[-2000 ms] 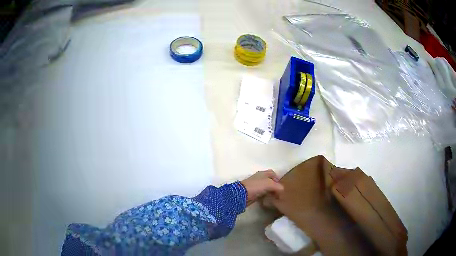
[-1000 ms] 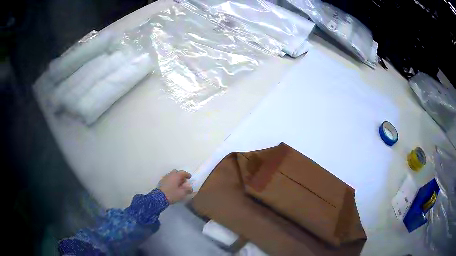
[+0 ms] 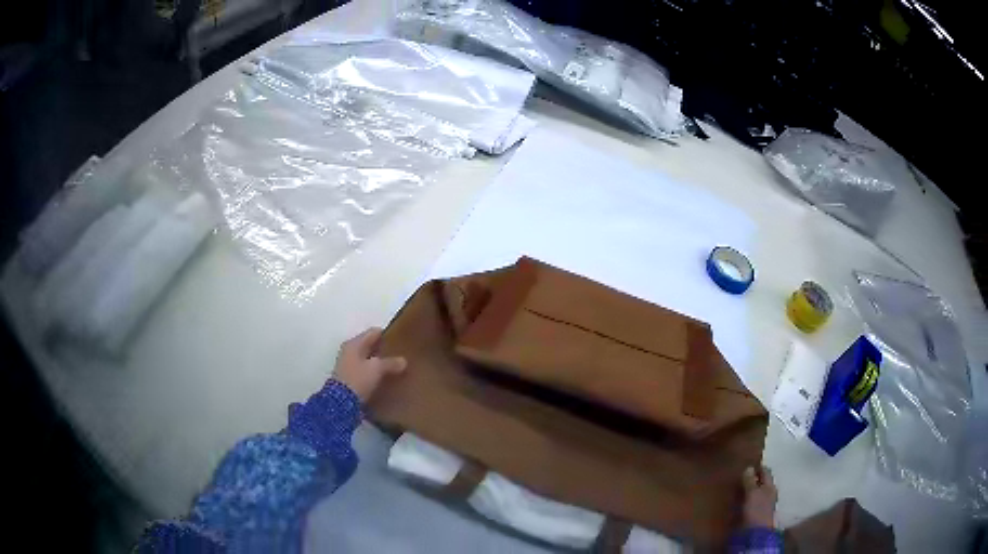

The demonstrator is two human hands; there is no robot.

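A folded brown fabric item (image 3: 574,400) lies in front of me, its far part over the white tissue paper (image 3: 607,206). A soft white roll (image 3: 520,509) shows along its near edge, under brown straps. My left hand (image 3: 368,366) holds the item's left edge, thumb on top. My right hand (image 3: 758,496) holds its right edge near the bottom of the view; its sleeve is cut off by the picture's edge.
Clear bags (image 3: 314,162) and white rolls (image 3: 119,260) lie at left. Filled bags (image 3: 574,65) lie along the far side. At right are a blue tape roll (image 3: 730,271), yellow tape (image 3: 809,307), label sheet (image 3: 798,387), blue dispenser (image 3: 847,396) and another brown piece (image 3: 845,530).
The view has turned right since a second ago. My left hand, then free beside the brown item, now holds its left edge. My right hand has come into view on its right edge.
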